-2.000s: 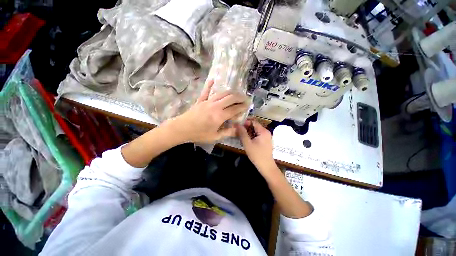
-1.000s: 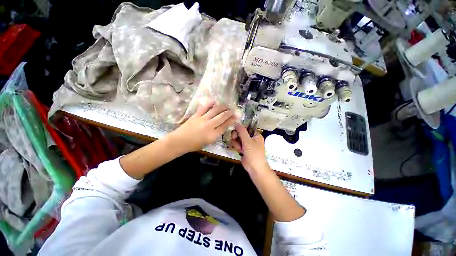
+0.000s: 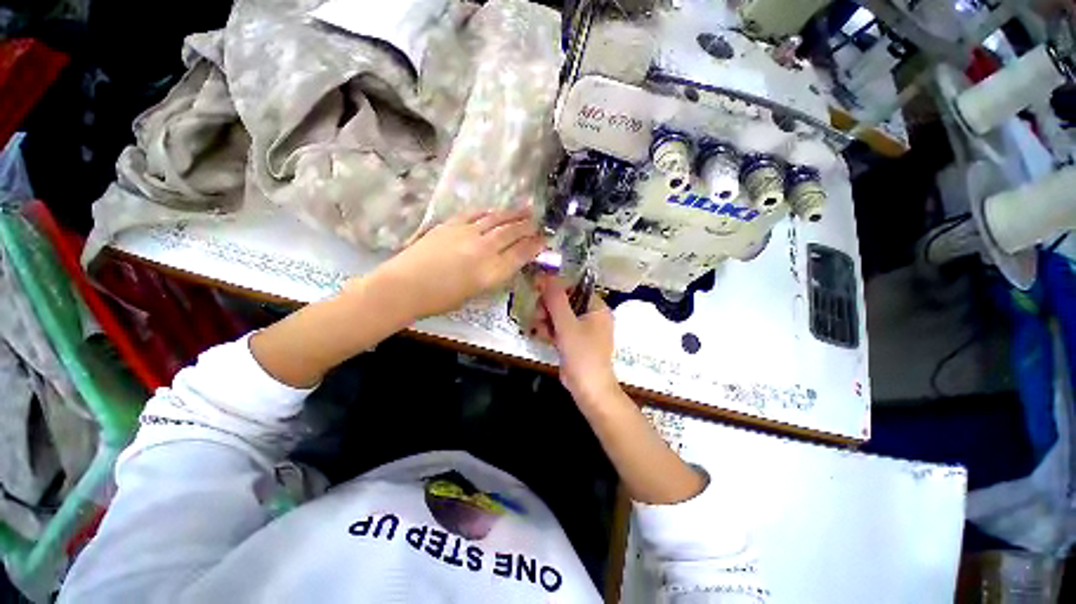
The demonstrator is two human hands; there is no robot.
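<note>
The beige-grey printed garment piece (image 3: 342, 142) lies heaped on the left of the machine table, with a white patch (image 3: 378, 21) at its top. The overlock machine (image 3: 696, 224) stands to its right. My left hand (image 3: 472, 262) lies flat on the cloth edge beside the needle area, fingers together. My right hand (image 3: 576, 330) is close to its right, at the front of the machine, fingers bent around a small dark tool, likely thread snips (image 3: 582, 291). The fingertips of both hands are near the cloth's front end; the exact grip on the cloth is unclear.
Green basket (image 3: 83, 342) and red basket (image 3: 100, 307) stand at the left with cloth inside. A white side table (image 3: 814, 507) is at the lower right. Thread cones (image 3: 1032, 215) stand at the far right. A dark panel (image 3: 833, 295) is on the table right of the machine.
The cloth beside the needle has moved forward, away from me, and less of it shows near my hands. My hands stay by the needle area. The view has shifted somewhat.
</note>
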